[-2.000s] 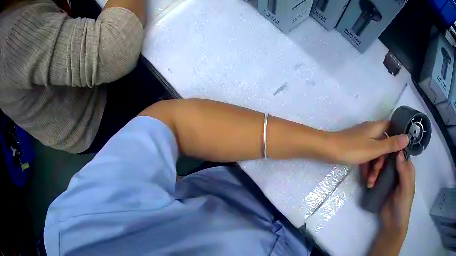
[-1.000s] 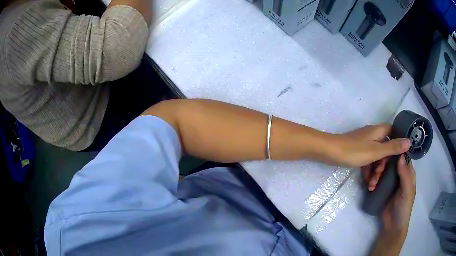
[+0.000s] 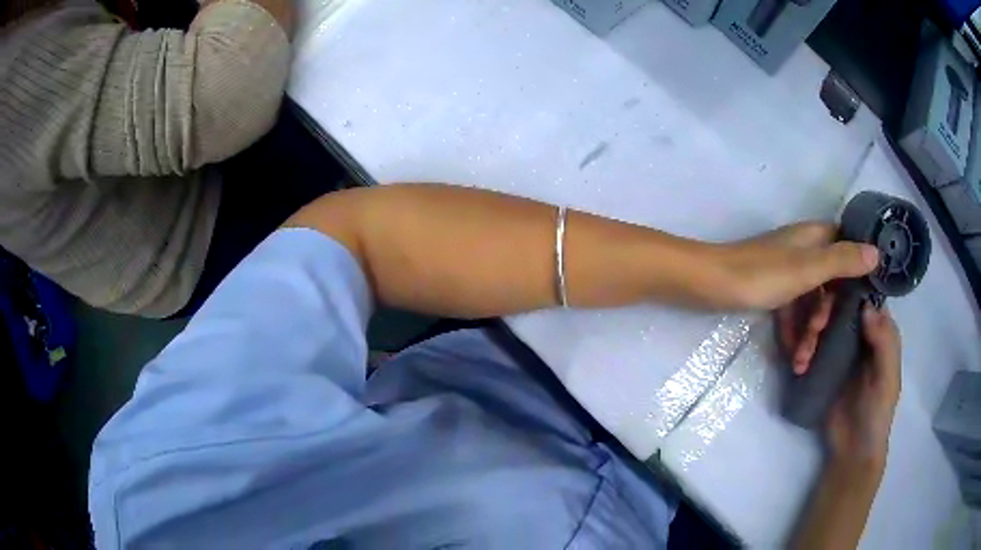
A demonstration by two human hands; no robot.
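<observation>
A dark grey handheld fan (image 3: 826, 371) is held above the white foam-covered table (image 3: 473, 118) at the right of the picture. Its round head with a spoked grille and lighter hub points up and right, and its handle slants down and left. My left hand (image 3: 796, 266), on the arm with a silver bangle, grips the fan at the head, with the thumb on the grille's edge. My right hand (image 3: 867, 392) is wrapped around the handle from the lower right. Fingers hide part of the neck and handle.
Grey retail boxes (image 3: 777, 32) stand at the top, with more boxes (image 3: 947, 113) at the right edge. A small dark object (image 3: 839, 97) lies near the far edge. Shiny tape (image 3: 705, 387) crosses the foam seam. A person in a beige sleeve (image 3: 145, 107) sits at upper left.
The camera view has shifted, so the table, boxes, hands and fan all sit higher in the picture. Both hands keep nearly the same hold on the fan.
</observation>
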